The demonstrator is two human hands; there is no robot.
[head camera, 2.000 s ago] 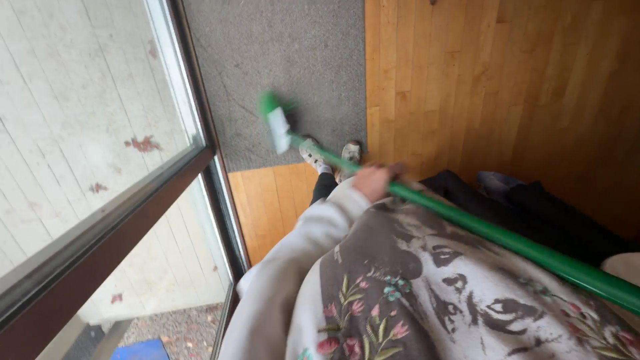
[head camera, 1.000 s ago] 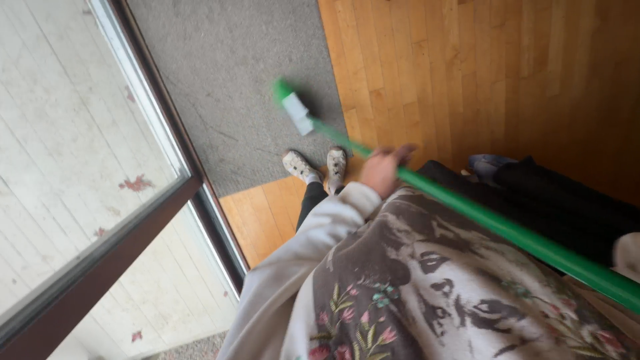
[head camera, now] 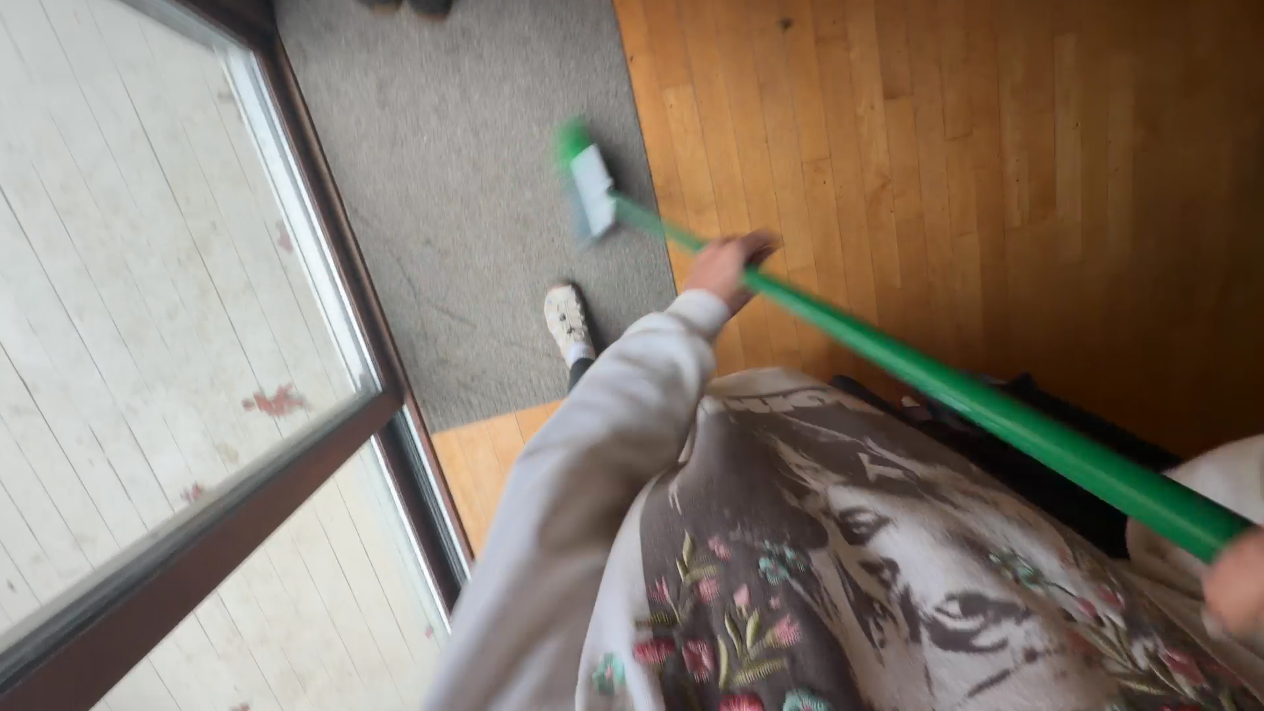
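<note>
A green broom handle [head camera: 889, 355] runs from the lower right edge up to the middle of the view. My left hand [head camera: 726, 267] is wrapped around its lower part, close to the broom head. My right hand [head camera: 1239, 583], cut off by the right edge, grips the thick upper end. The green and white broom head [head camera: 591, 183] is over the grey floor mat [head camera: 464, 197], slightly blurred; whether its bristles touch the mat cannot be told.
At left a glass door or window with a dark frame [head camera: 336, 425] shows pale boards and reddish leaves outside. Wooden flooring [head camera: 938, 178] lies right of the mat. One light clog [head camera: 567, 316] stands on the mat; dark objects [head camera: 405, 5] sit at the top edge. Dark fabric [head camera: 1047, 464] lies beyond the handle.
My right hand has come into view at the right edge. One foot now shows on the mat, where both feet showed before. The view has shifted.
</note>
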